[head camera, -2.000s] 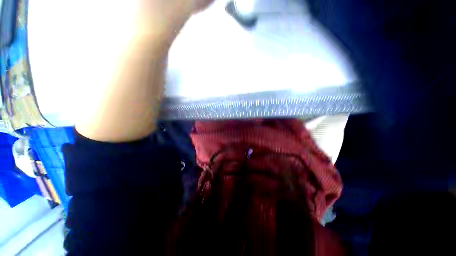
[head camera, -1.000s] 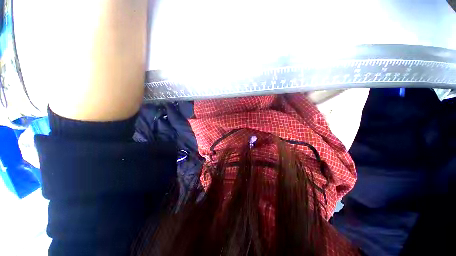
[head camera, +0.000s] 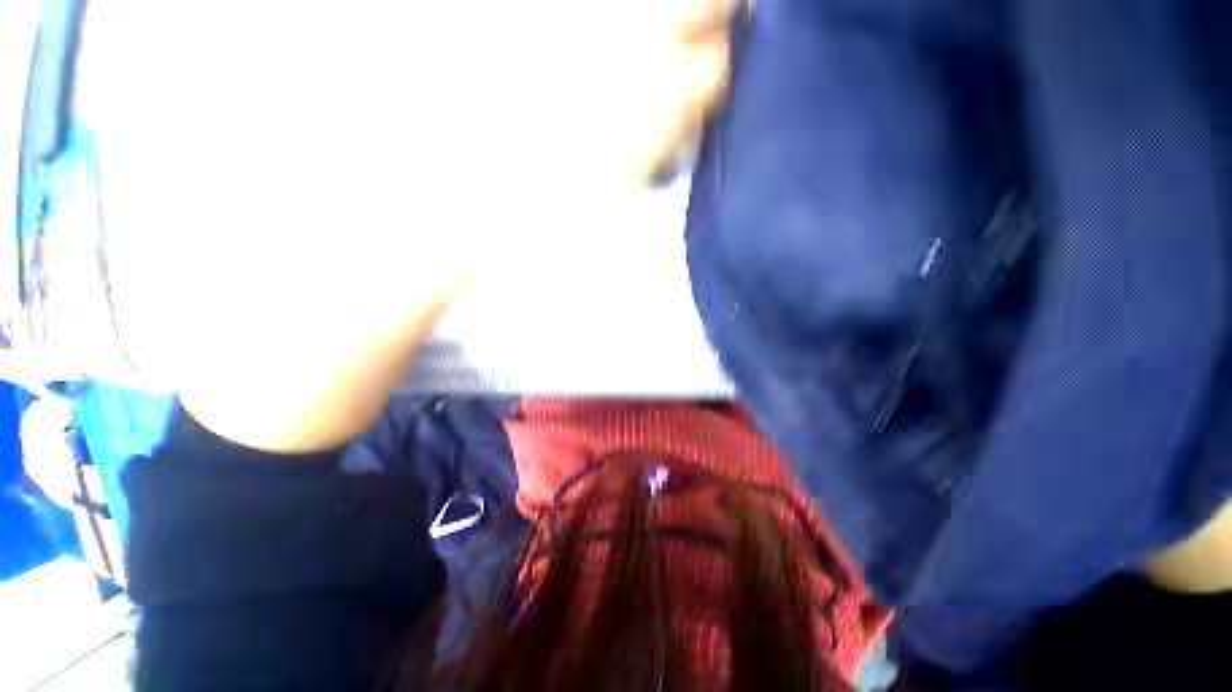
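Note:
A large dark navy garment (head camera: 865, 270) is blurred and fills the right side of the view, hanging over the table's front edge. My left hand (head camera: 692, 95) is overexposed and blurred; its fingers show at the garment's upper left edge, and I cannot tell whether they grip it. My left forearm runs up from a black sleeve. My right hand is not visible; only a bit of skin above a black sleeve shows at the lower right, beside the garment.
The glossy white table (head camera: 581, 298) is glaring, with a grey ruled tape (head camera: 473, 372) along its front edge. Below it are the wearer's red checked clothing (head camera: 608, 433), long hair and dark cloth. Blue material (head camera: 129, 412) stands at the lower left.
The navy garment has come up over the right side of the table, covering part of the ruled edge. My left fingers have come into view beside it. The right wrist area now shows at lower right.

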